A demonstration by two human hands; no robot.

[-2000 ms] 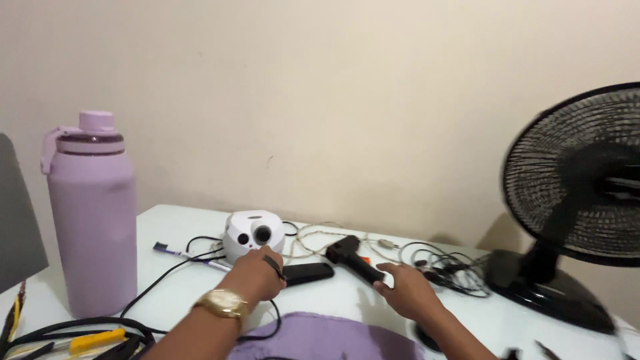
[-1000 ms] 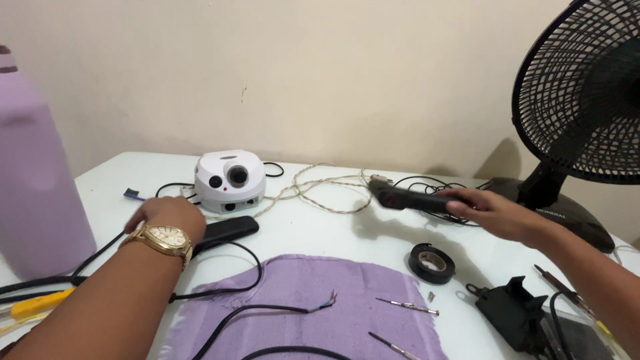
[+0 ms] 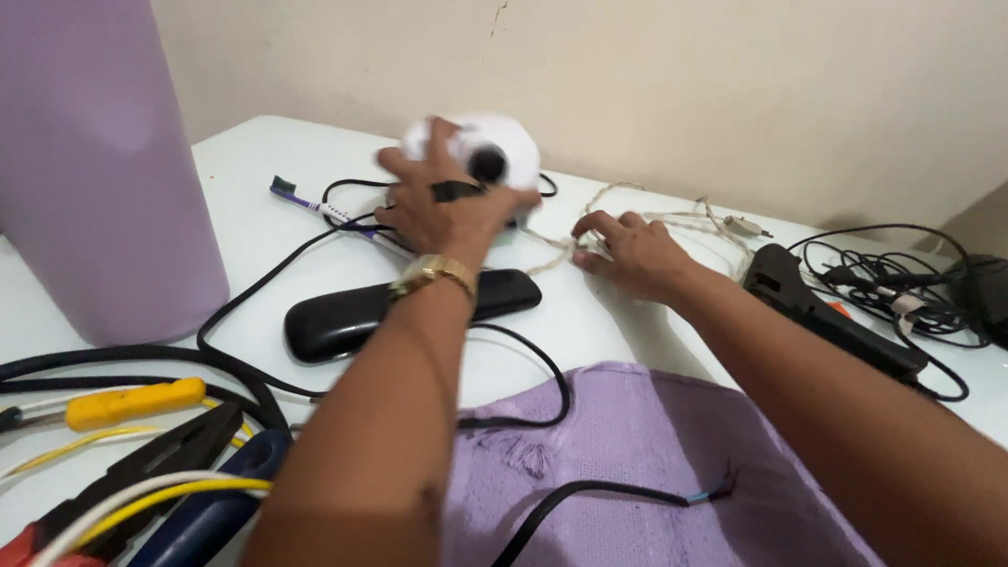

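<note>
My left hand (image 3: 453, 197), with a gold watch at the wrist, reaches over the white device with black knobs (image 3: 512, 150); its fingers spread across the front, and the view is blurred. My right hand (image 3: 634, 252) is at the beige twisted cord (image 3: 563, 256), fingers curled at it; whether it grips the cord I cannot tell. Below my left wrist lies a long black case (image 3: 339, 319). A toothbrush (image 3: 295, 197) with dark bristles lies left of the device. The black pistol-shaped tool (image 3: 827, 315) rests on the table beyond my right forearm.
A purple bottle (image 3: 110, 173) stands at left. Pliers (image 3: 142, 472), a yellow-handled tool (image 3: 138, 402) and wires lie front left. A black cable with bared wires (image 3: 606, 487) lies on a purple cloth (image 3: 630, 425). Tangled black cords (image 3: 890, 276) lie at right.
My right hand has let go of the black pistol-shaped tool, now lying at the right, and moved to the beige cord. My left hand has moved from beside the white device to its front.
</note>
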